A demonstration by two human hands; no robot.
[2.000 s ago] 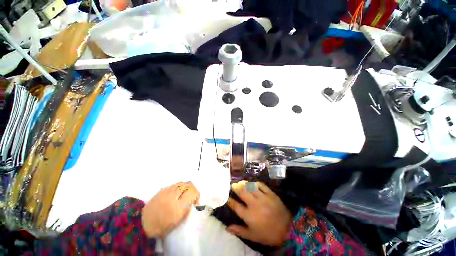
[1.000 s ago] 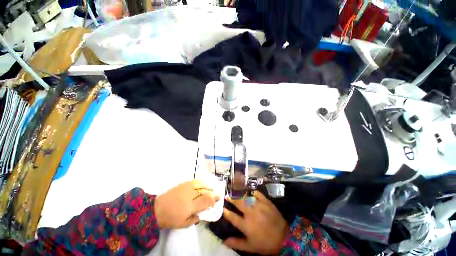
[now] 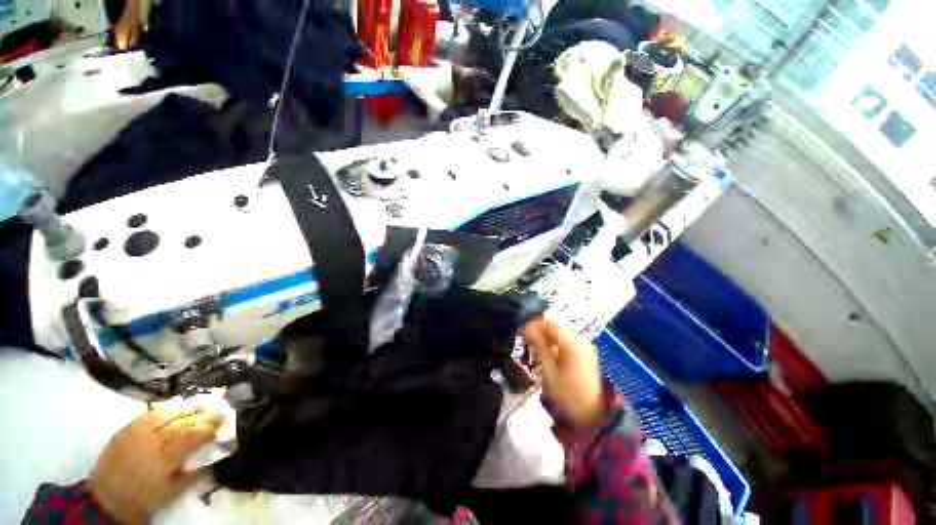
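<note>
The black garment piece (image 3: pixel 380 420) lies spread right of the needle area, along the front of the white sewing machine (image 3: pixel 267 246). My left hand (image 3: pixel 144 461) is at lower left, fingers curled beside the metal presser parts (image 3: pixel 221 374). A small white piece (image 3: pixel 224 429) shows at its fingertips; whether they grip it is unclear. My right hand (image 3: pixel 570 379) is raised beyond the cloth's right edge, fingers bent near a small dark item; blur hides whether it holds anything. The needle tip is hidden.
A black band (image 3: pixel 326 231) hangs over the machine head. A clear zip bag (image 3: pixel 405 292) lies on the cloth. White strips (image 3: pixel 580 292) lie beyond my right hand. Blue plastic baskets (image 3: pixel 698 308) stand at right. Dark cloth (image 3: pixel 154 144) is behind the machine.
The view has swung right. My right hand has left the needle area and moved right, beside the white strips. My left hand stays near the needle area. The baskets have come into view.
</note>
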